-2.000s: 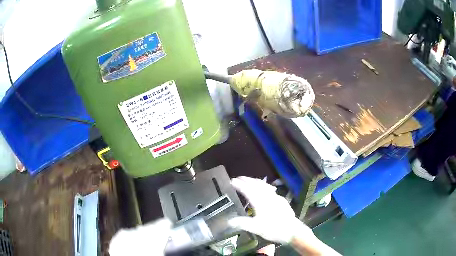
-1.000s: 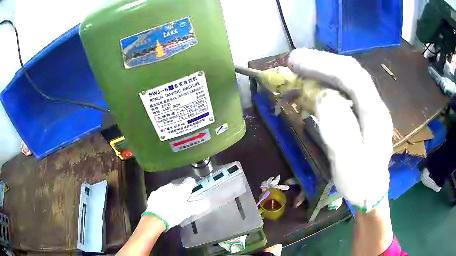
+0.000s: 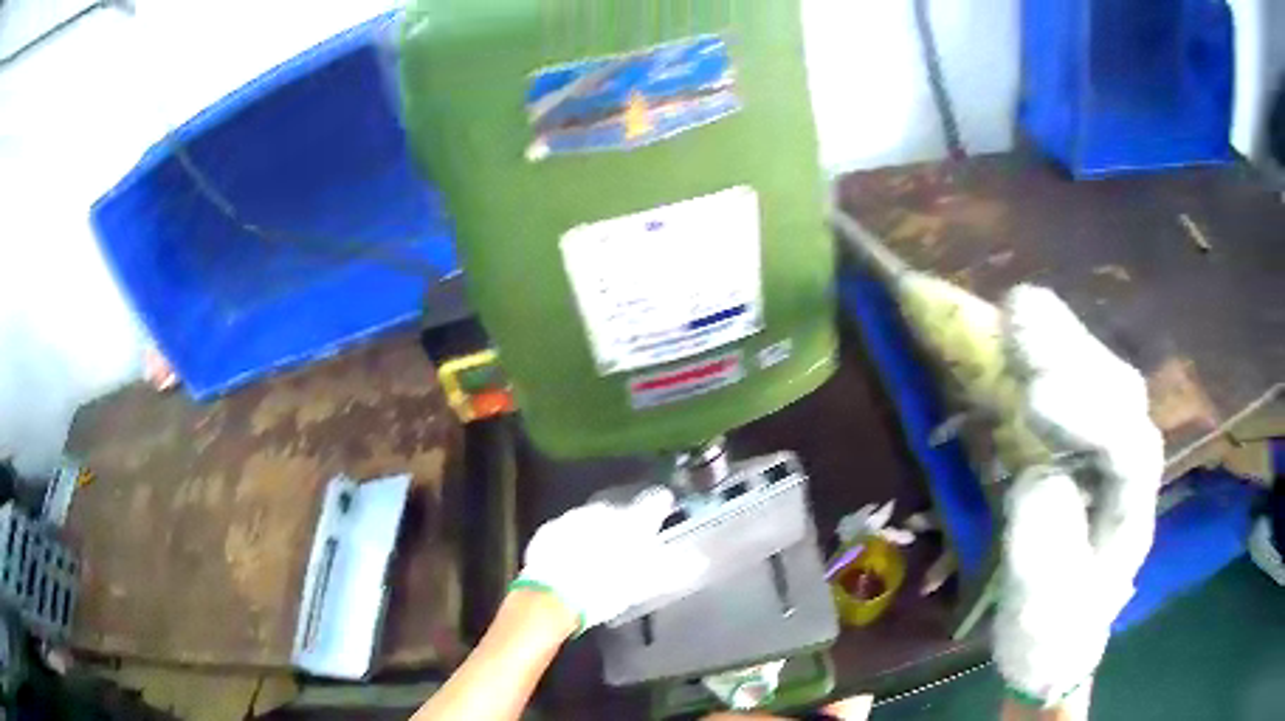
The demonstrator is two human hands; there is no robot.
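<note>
A silver-grey sheet-metal panel with rectangular cut-outs lies on the slotted machine table. Its back edge is under the spindle of the green tapping machine; the tap's tip is hidden. My left hand, in a white glove with a green cuff, holds the panel's left part. My right hand, gloved too and slightly blurred, is closed round the wrapped yellow-beige feed handle, which slants down to the right from the machine head.
Another panel lies on the left bench. A yellow cup with a purplish stick stands right of the table, beside crumpled white bits. Blue bins stand behind both benches. A yellow-edged switch box is left of the head.
Earlier both hands were at the machine table; my right hand then went to the feed handle. Since then handle and hand have moved down. My left hand stays on the panel. The view has shifted.
</note>
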